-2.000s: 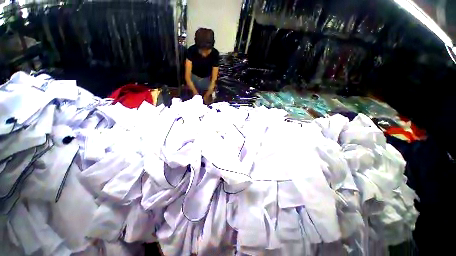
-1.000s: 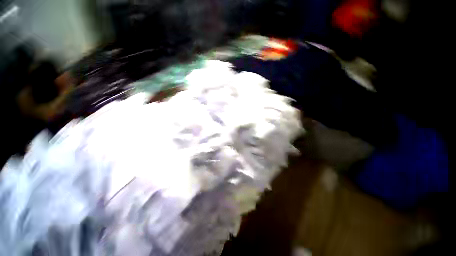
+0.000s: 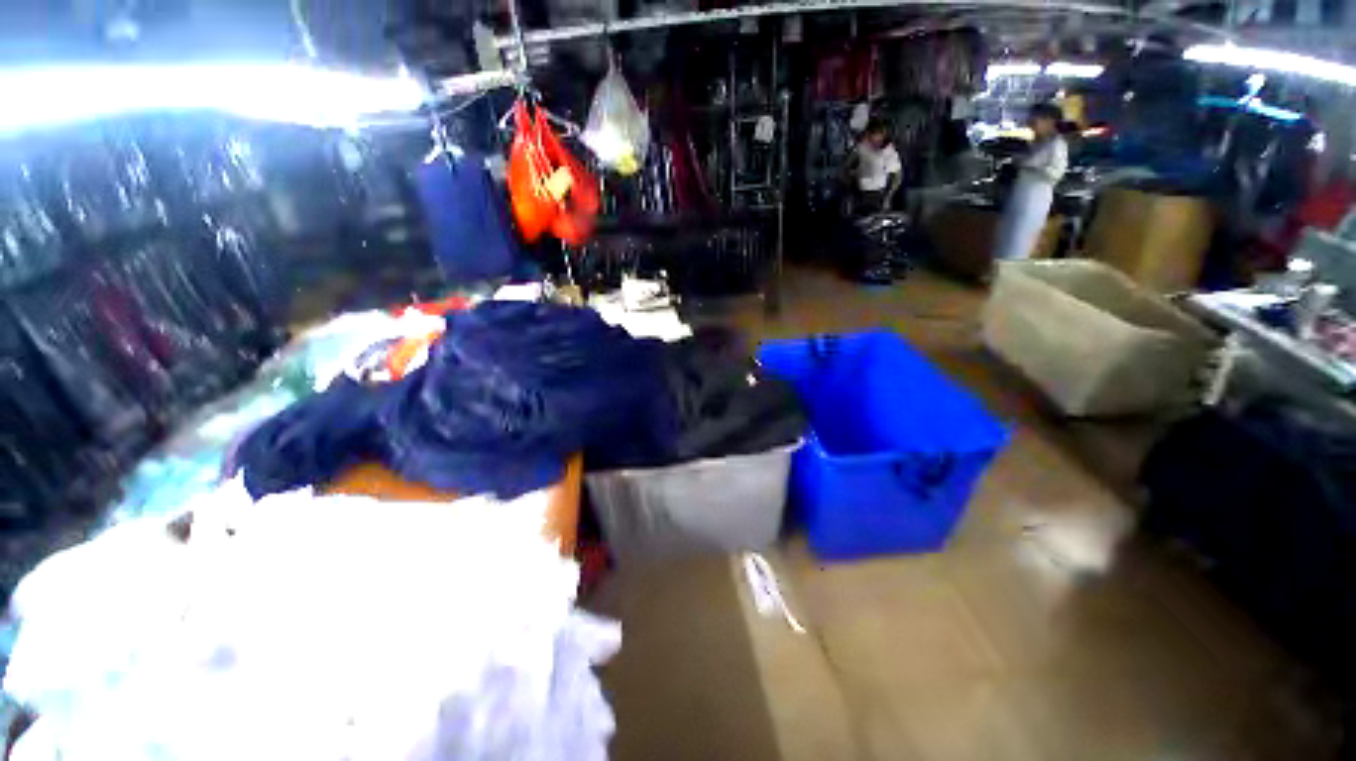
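A large bright heap of white shirts [image 3: 312,632] lies on the table at the lower left, nearest in front of me; it is overexposed and its folds are hard to tell. A dark navy cloth heap [image 3: 521,387] lies behind it on the brown table [image 3: 564,509]. My left hand and my right hand are both out of the picture.
A blue plastic bin [image 3: 892,498] stands beside a grey bin [image 3: 692,503] holding black cloth. A white strip [image 3: 767,592] lies on the tan floor. A beige bin [image 3: 1093,339] stands farther right, dark cloth [image 3: 1249,513] at the right edge. Two people are in the background. Red bags [image 3: 550,179] hang above.
The view has swung right and away from the white heap, which now sits at the lower left. The bins, floor and aisle are now clearly in view; the person behind the heap is no longer seen.
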